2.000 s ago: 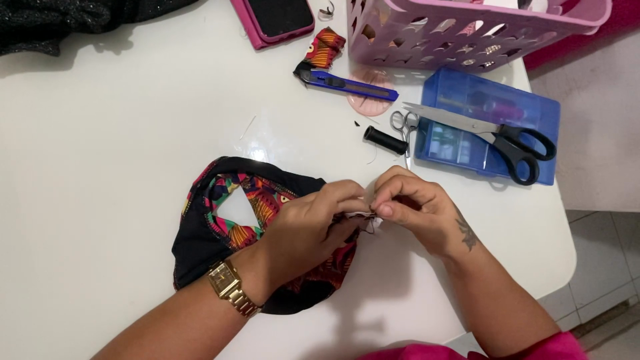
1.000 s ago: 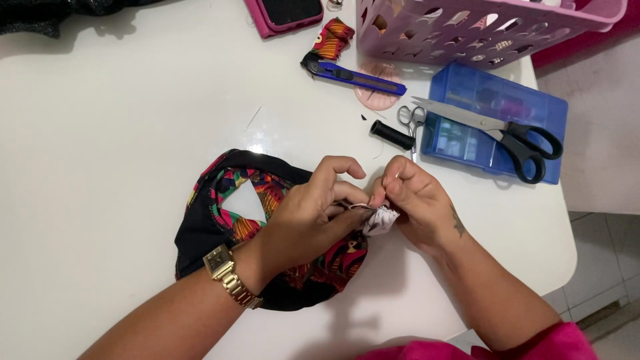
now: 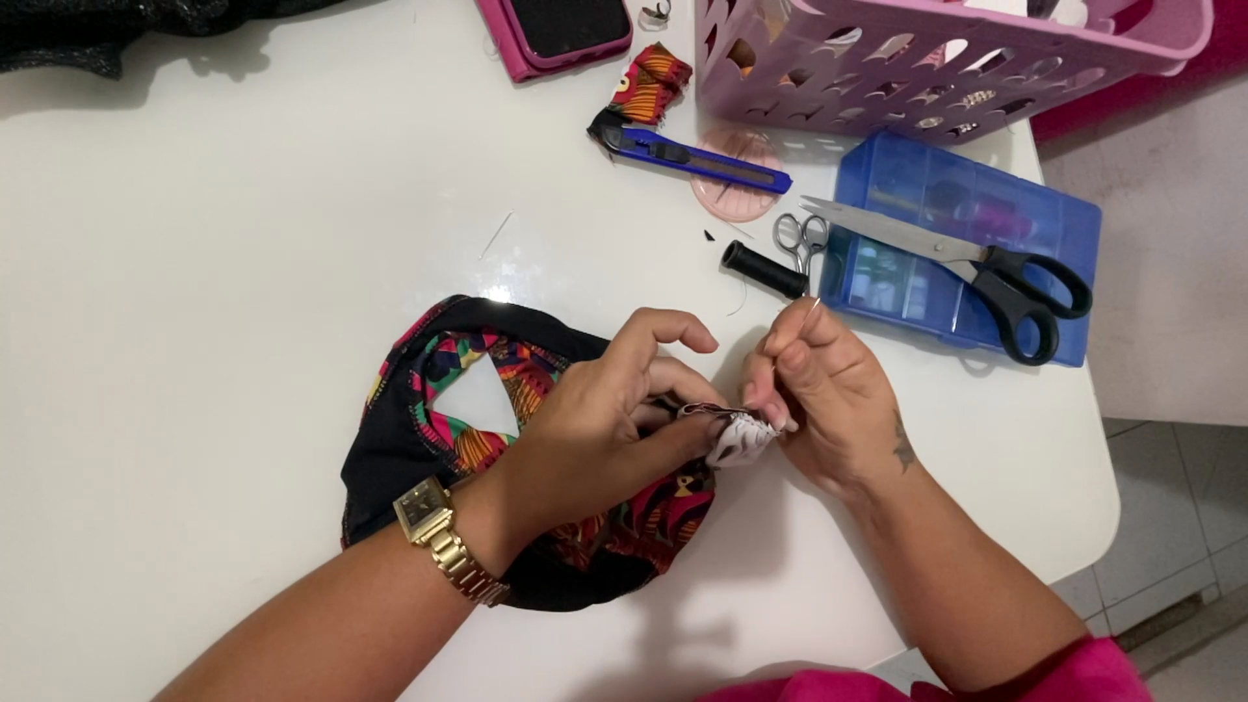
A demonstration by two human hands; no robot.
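Note:
A black fabric piece with a bright multicoloured print [image 3: 390, 487] lies in a ring on the white table. Over its right part, my left hand [image 3: 624, 400] pinches a gathered edge whose pale side [image 3: 743, 441] faces up, with thumb and fingers closed on it. Just right of that edge, my right hand [image 3: 829, 390] holds a thin sewing needle [image 3: 815, 310] between thumb and forefinger, its tip end pointing up; its other fingers are beside the cloth. Any thread on the needle is too fine to make out clearly.
Beyond my hands lie a black thread spool [image 3: 764, 269], small scissors [image 3: 801, 236], a blue utility knife [image 3: 702, 159] on a pink disc, and a printed scrap [image 3: 651, 86]. Large black-handled scissors [image 3: 1024, 283] rest on a blue organizer box [image 3: 1092, 253], near a pink basket [image 3: 877, 88] and a phone [image 3: 570, 29].
The right hand has drawn a little away from the gathered edge, and the needle now shows above its fingers. The left hand keeps its pinch on the cloth.

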